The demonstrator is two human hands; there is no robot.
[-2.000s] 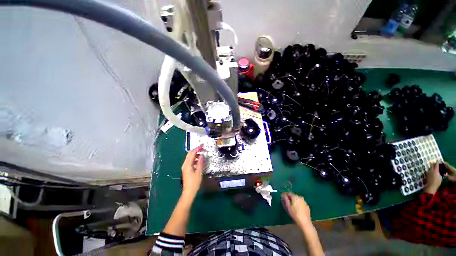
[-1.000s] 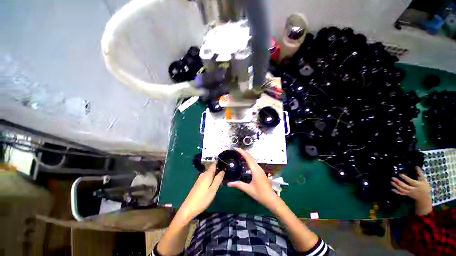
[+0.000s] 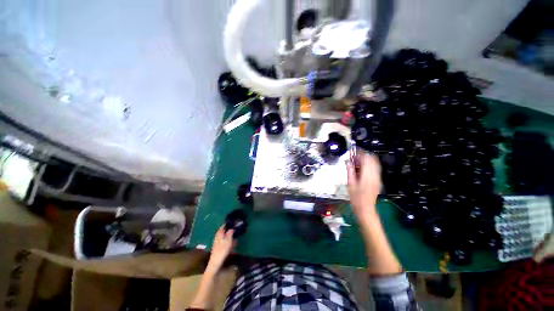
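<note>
My left hand (image 3: 222,244) is at the bench's front left, fingers on the lower edge of a round black housing (image 3: 235,221). Another black housing (image 3: 244,193) lies just behind it, beside the machine base. My right hand (image 3: 365,177) is blurred at the right edge of the speckled white plate (image 3: 273,173); whether its fingers hold anything is unclear. The fixture with small rings (image 3: 302,167) shows no housing on it. Black housings lie at the plate's back left (image 3: 273,124) and back right (image 3: 335,144). The press head (image 3: 340,39) stands above the plate's rear.
A large heap of black housings (image 3: 431,146) lies right of the machine, with a smaller heap (image 3: 527,161) beyond. Crumpled white tissue (image 3: 335,226) lies at the base's front right. A sheet of round pads (image 3: 523,225) and a neighbour's red check sleeve (image 3: 516,285) are far right. Cartons (image 3: 115,285) stand lower left.
My hands were together at the plate's front around a black housing. They have moved apart: the left to the front left with a housing, the right to the plate's right edge. The view has shifted.
</note>
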